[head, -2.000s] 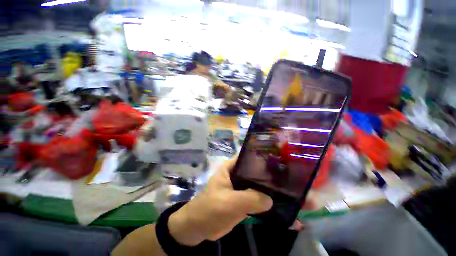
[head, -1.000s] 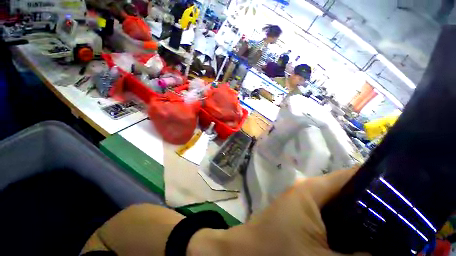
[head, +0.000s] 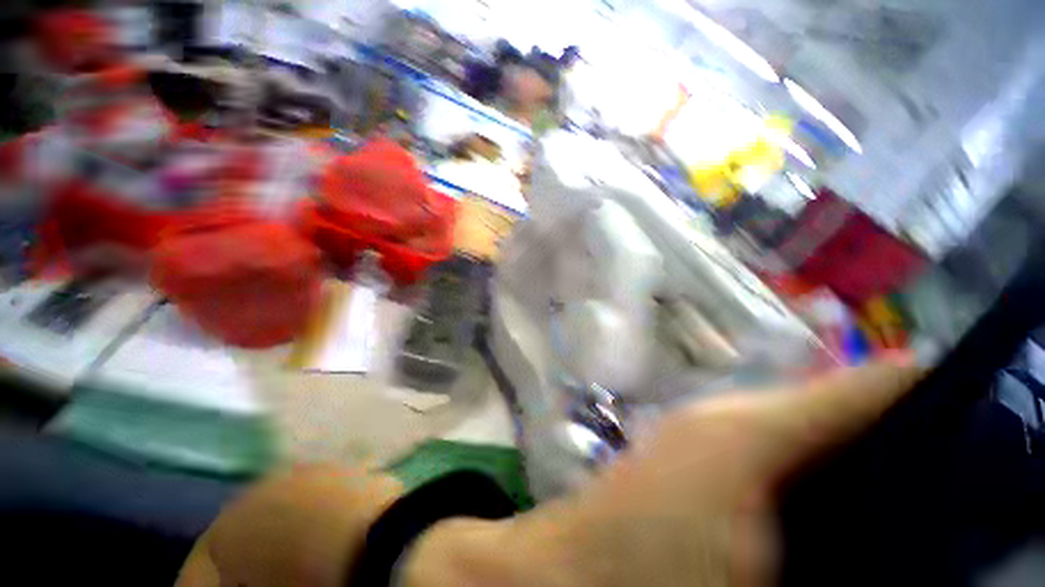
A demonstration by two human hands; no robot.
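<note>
The view is strongly blurred. My left hand (head: 642,505), with a black band at the wrist, reaches in from the bottom left and holds the black smartphone (head: 917,482). The phone is very near the camera, dark, and cut off by the right edge. The fingers behind it are hidden. The white sewing machine (head: 602,264) stands just beyond my left hand, its metal parts low in front. My right hand is not in view.
Left of the machine lie a grey parts tray (head: 441,338), a beige sheet (head: 338,413) and red bags (head: 241,281). The table has a green front edge (head: 172,436). A person (head: 527,92) is at the back. A dark red panel (head: 848,247) is at the right.
The view has swung right and tilted over the last two seconds, moving the red bags left. The phone went from fully visible to close and cut off at the right; my left hand still holds it.
</note>
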